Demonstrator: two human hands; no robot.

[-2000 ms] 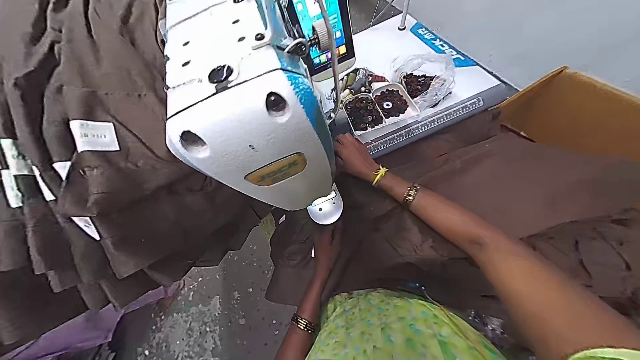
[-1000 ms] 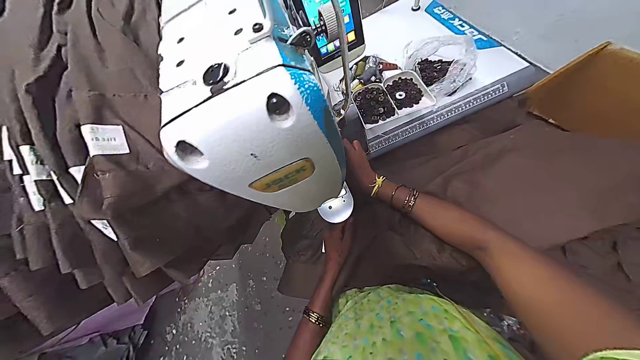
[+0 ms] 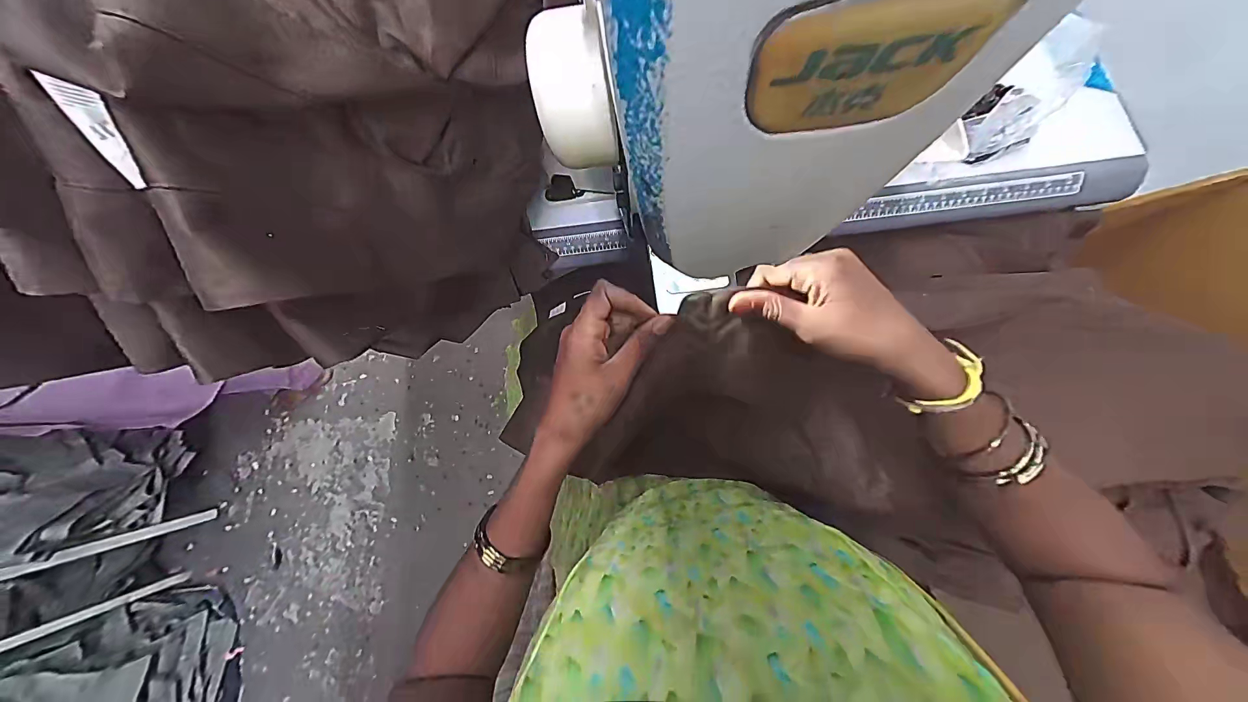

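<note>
A piece of dark brown fabric (image 3: 741, 409) lies across my lap at the front of a white and blue Jack sewing machine (image 3: 838, 146). My left hand (image 3: 604, 361) pinches the fabric's edge between thumb and fingers, left of the machine's head. The thumb and bent fingers of my right hand (image 3: 829, 302) grip the same edge, just below and right of the head. A short stretch of cloth is between the two hands. The needle area is hidden behind the machine's head.
Stacked brown garment pieces (image 3: 331, 195) with white labels hang at the left. Grey cloth bundles (image 3: 88, 517) and purple cloth (image 3: 166, 395) are lower left. More brown fabric (image 3: 1092, 370) spreads right, beside a cardboard box (image 3: 1180, 244). A ruler strip (image 3: 975, 195) edges the machine table.
Both hands, which were beside and under the machine's head, are now in front of it with the fabric edge pinched between fingers. The view has moved closer to the machine.
</note>
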